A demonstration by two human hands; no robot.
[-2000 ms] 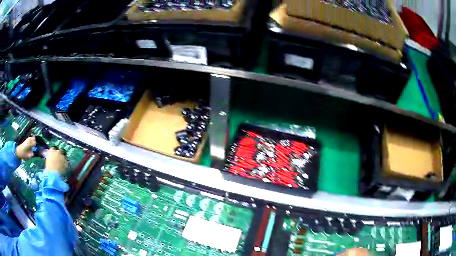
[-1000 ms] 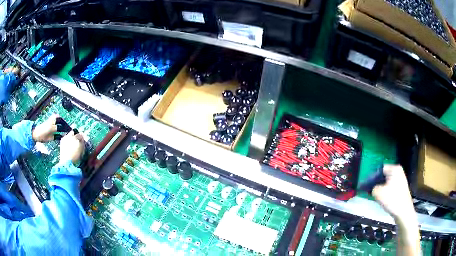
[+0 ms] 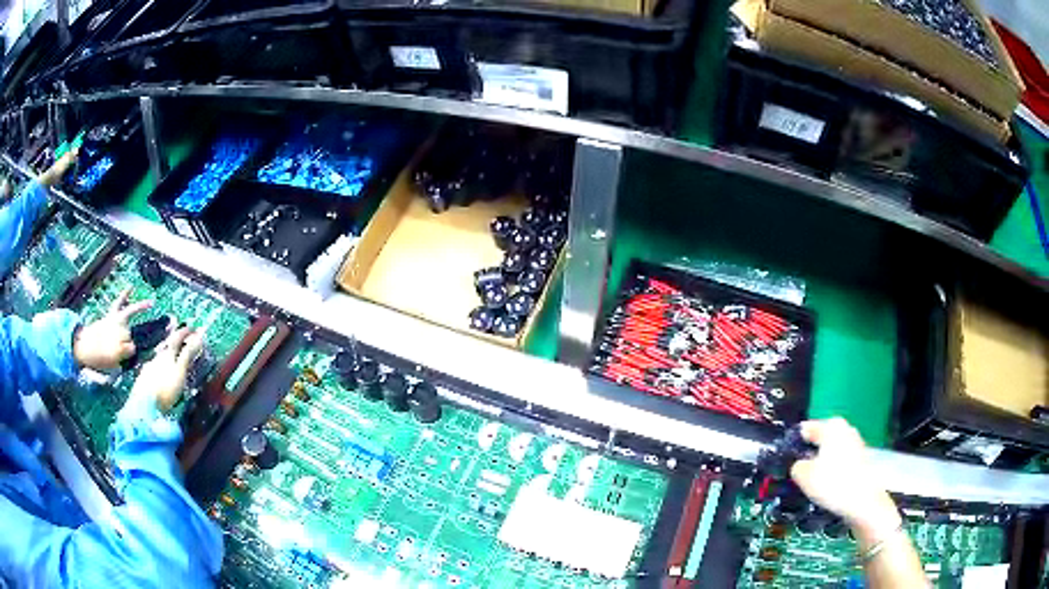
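My right hand [image 3: 834,472] is at the lower right, bare, with a band at the wrist. Its fingers are closed around small dark pieces [image 3: 785,446], blurred, that look like black capacitors. It is over the metal rail, just above the top edge of the right-hand green circuit board [image 3: 949,564]. More black capacitors [image 3: 811,518] stand in a row on that board, below the hand. A bit of red shows beside them. My left hand is out of the picture.
A black tray of red leads [image 3: 702,351] lies on the shelf, left of a metal-edged bin [image 3: 995,357]. A cardboard tray [image 3: 397,270] holds black capacitors. A large board [image 3: 403,495] lies centre. At left, a person's blue-sleeved hands [image 3: 109,334] hold something dark.
My right hand rose into view from the bottom edge, reached the shelf front with dark pieces, then moved down and left towards the board's top edge. The view has also shifted.
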